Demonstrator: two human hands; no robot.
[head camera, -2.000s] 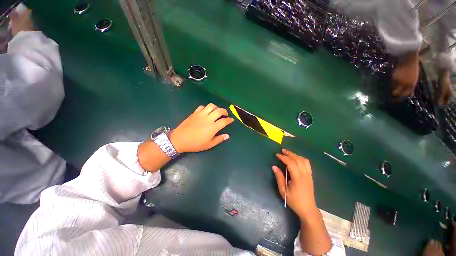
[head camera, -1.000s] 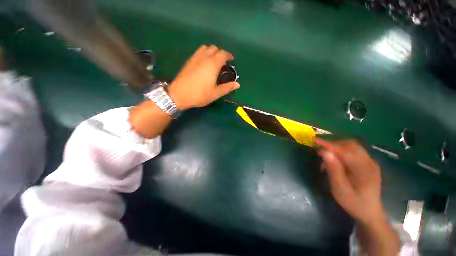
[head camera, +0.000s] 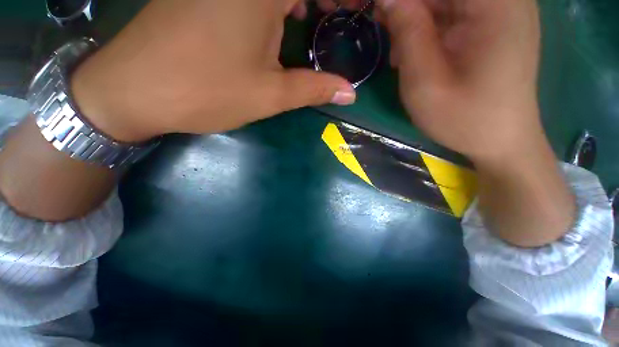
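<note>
A round black watch head (head camera: 347, 49) with a silver rim is at the top middle of the head view, between my two hands. My left hand (head camera: 203, 64) holds it, with the thumb at its lower edge and the fingers partly cut off by the top edge. My right hand (head camera: 468, 61) is at the upper right side of the watch head, its fingertips together at the rim. A thin dotted line shows at these fingertips; I cannot tell whether it is the rod tool. The right fingertips are partly cut off at the top.
A yellow and black striped marker (head camera: 400, 169) lies along the belt edge below my hands. Another watch head (head camera: 68, 8) is at the top left. One more watch head (head camera: 584, 149) lies at the right beside my sleeve. A silver wristwatch (head camera: 68, 122) is on my left wrist.
The view has moved closer. My right hand has moved from beside the striped marker up to the watch head. My left hand stays at the watch head.
</note>
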